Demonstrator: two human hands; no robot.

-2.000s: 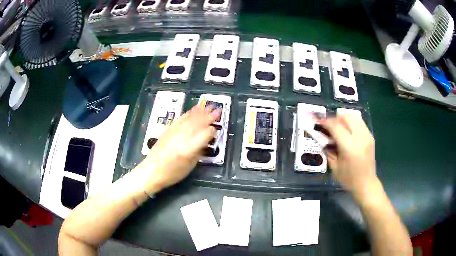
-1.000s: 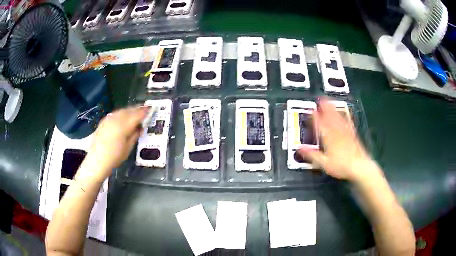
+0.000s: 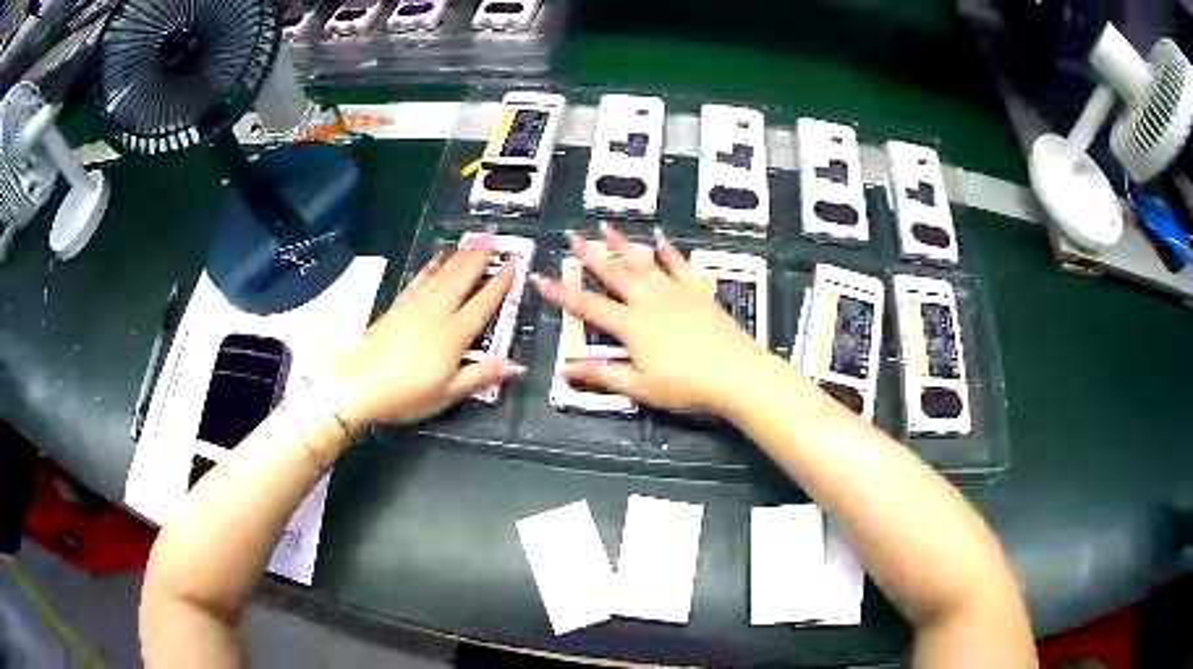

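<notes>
A clear blister tray point(image 3: 497, 444) holds two rows of white phone backs. My left hand point(image 3: 425, 333) lies flat over the front-left phone back point(image 3: 513, 307), fingers spread, hiding much of it. My right hand point(image 3: 661, 320) lies spread over the second front phone back point(image 3: 595, 396) and partly covers the third. Dark-labelled batteries show in the third point(image 3: 742, 294), fourth point(image 3: 850, 333) and fifth point(image 3: 939, 342) front phones and in the back-left one point(image 3: 527, 133). The other back-row phones, such as the second point(image 3: 625, 154), show no battery.
White cards point(image 3: 658, 558) lie at the near edge, some partly under my right forearm. At left are a black desk fan point(image 3: 281, 222) and a dark smartphone point(image 3: 242, 388) on a white sheet point(image 3: 183, 392). White fans point(image 3: 1079, 190) stand at both sides. Another tray point(image 3: 432, 52) is behind.
My right hand has moved left from the fourth and fifth front phones to the second. My left hand now lies flat on the front-left phone. A battery came into the back-left phone between the earlier frames.
</notes>
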